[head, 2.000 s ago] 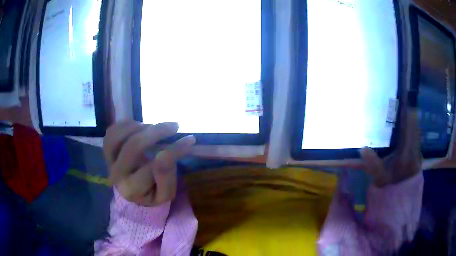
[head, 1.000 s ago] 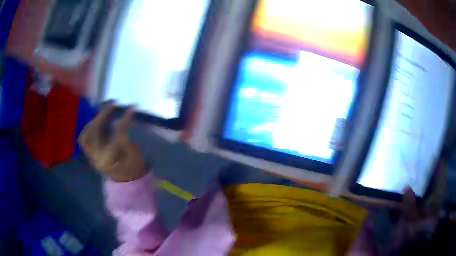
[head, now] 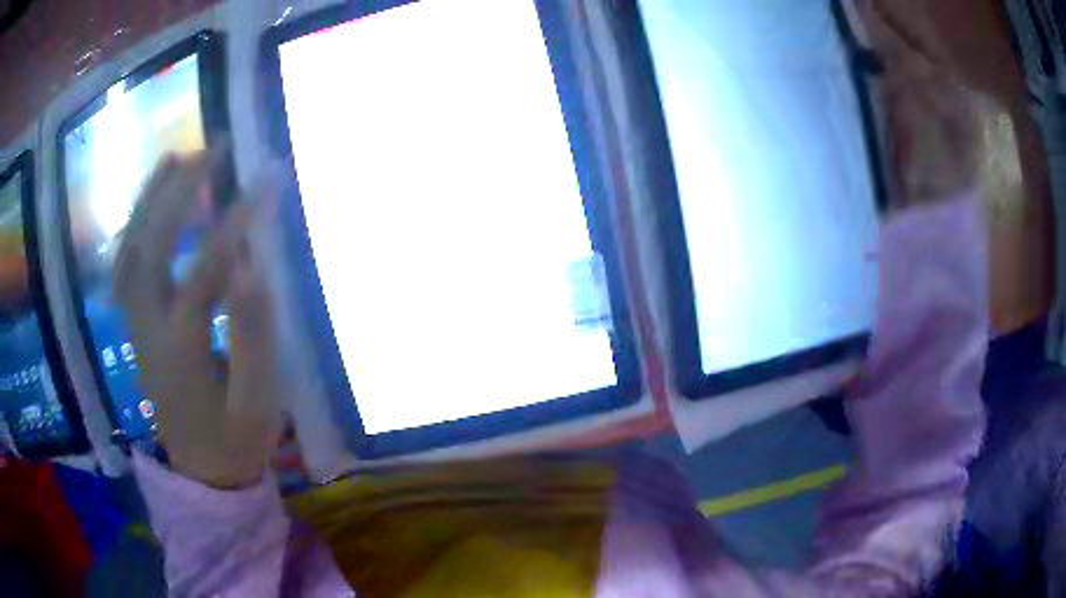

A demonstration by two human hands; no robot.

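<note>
A tablet with a white screen (head: 444, 222) lies in the middle on a pale sleeve, a small label near its lower right edge. A second tablet with a pale screen (head: 766, 187) lies to its right. A third tablet with an icon screen (head: 99, 199) lies to the left, partly hidden by my left hand. My left hand (head: 205, 315) is blurred, over that tablet's right side, fingers bent; whether it touches is unclear. My right hand (head: 923, 117) is blurred at the right tablet's right edge; its fingers are not clear.
Another tablet (head: 29, 339) is cut off at the far left. A red bin (head: 35, 526) and a blue bin (head: 105, 514) stand at the lower left. The reddish bench surface (head: 1017, 234) shows at the right. Grey floor with a yellow line (head: 777, 488) lies below the bench edge.
The view has swung. My left hand has moved from a tablet's lower edge up over the left tablet's screen. My right hand has moved up from a tablet's lower edge to the right tablet's side.
</note>
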